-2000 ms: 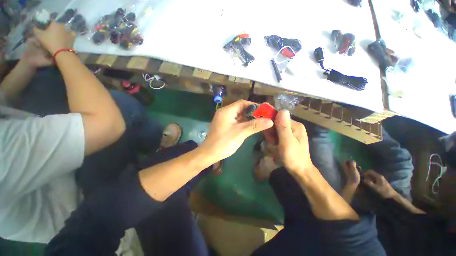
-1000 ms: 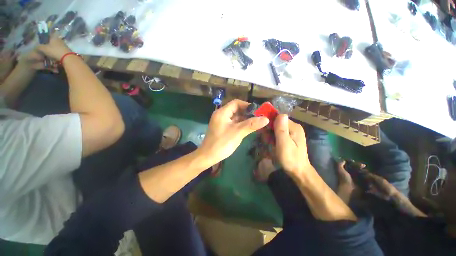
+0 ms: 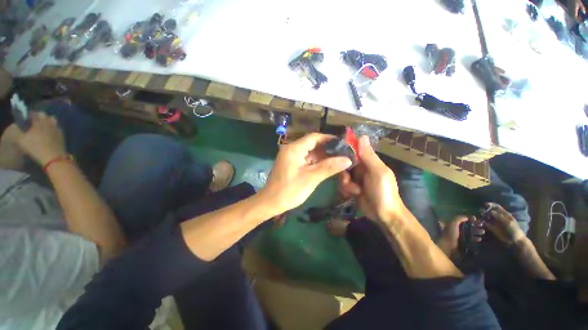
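Note:
My left hand is shut on a small black part, held between thumb and fingers. A bright red part stands against its right side. My right hand pinches the red part from the right, with its thumb near the tip. Both hands are over the lap, just below the table edge. A dark cable hangs below my right hand, over the green floor. How the red and black parts join is hidden by the fingers.
The white-covered table crosses the top, with its wooden frame below. A black cable bundle and a white cord lie on it. A clear bag is behind my hands. Neighbours' hands are at left and right.
The red part has turned from facing up to edge-on, and the black part shows more. A dark cable now shows below my hands. The left neighbour's hands have moved down from the table.

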